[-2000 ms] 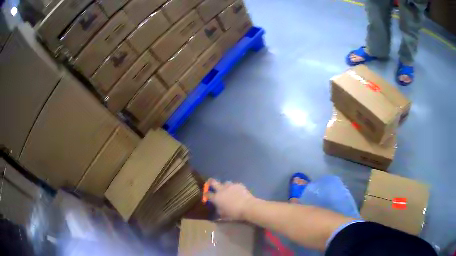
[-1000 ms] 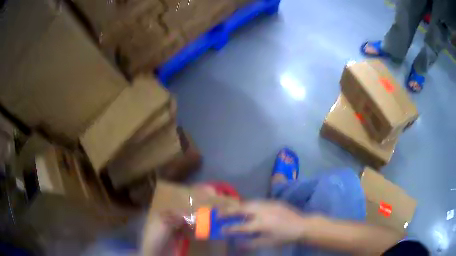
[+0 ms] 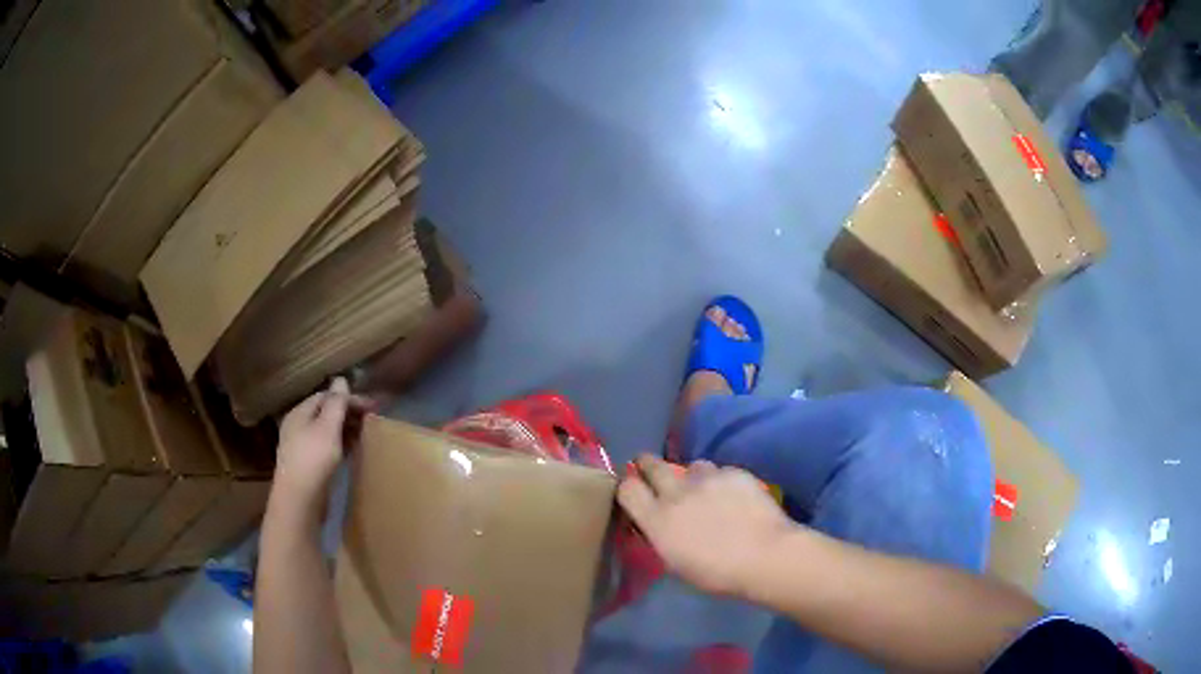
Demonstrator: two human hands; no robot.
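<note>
A brown carton (image 3: 481, 527) with a red-orange label (image 3: 443, 628) lies over a red plastic stool (image 3: 551, 428) in front of me, cut off by the lower edge. Clear tape shines near its far edge. My left hand (image 3: 314, 432) is at its far left corner, fingers curled against it; the fingertip contact is partly hidden. My right hand (image 3: 705, 524) is closed at the carton's far right corner around the tape dispenser (image 3: 776, 494); only small orange and yellow parts of it show.
Flat cardboard sheets (image 3: 310, 283) lean at the left, beside large cartons (image 3: 125, 145) and brown boxes (image 3: 99, 395). Two labelled cartons (image 3: 981, 198) are stacked on the floor at the right, another (image 3: 1021, 494) beside my knee (image 3: 856, 461). A person's sandalled foot (image 3: 1089, 152) shows top right.
The dispenser has moved from above the carton to its right edge with my right hand. My left hand is now clear at the left corner. The red label now shows; the view has shifted downward.
</note>
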